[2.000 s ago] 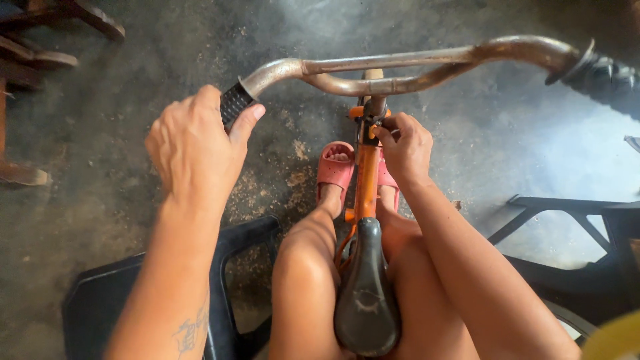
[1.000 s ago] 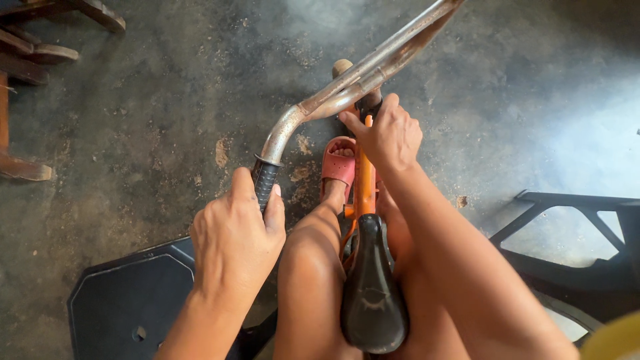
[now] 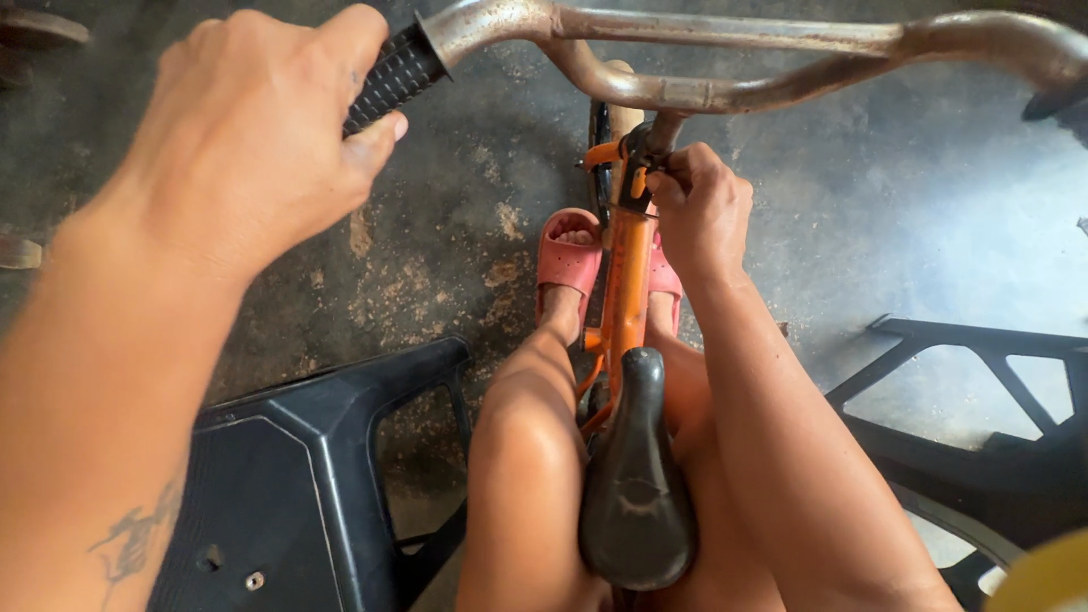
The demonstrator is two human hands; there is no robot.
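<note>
My left hand [image 3: 263, 127] is wrapped around the black rubber grip [image 3: 398, 78] at the left end of a rusty chrome bicycle handlebar [image 3: 722, 95]. The fingers of my right hand [image 3: 701, 200] pinch at the head of the orange bicycle frame [image 3: 627, 280], just below the handlebar stem [image 3: 665, 132]; what exactly they touch is hidden. A worn black saddle [image 3: 637, 501] sits between my legs. Part of the front wheel [image 3: 600, 161] shows beneath the bar.
A black plastic piece of furniture [image 3: 255, 501] stands at the lower left, and another black plastic frame [image 3: 977, 408] at the right. My feet in pink slides [image 3: 569, 255] rest on the stained concrete floor [image 3: 408, 289]. Something yellow [image 3: 1041, 578] shows at the lower right corner.
One second ago the handlebar stood slanted, its left end nearer me; now it lies roughly across the frame. My left hand has moved forward with the grip. My right hand sits lower, beneath the bar.
</note>
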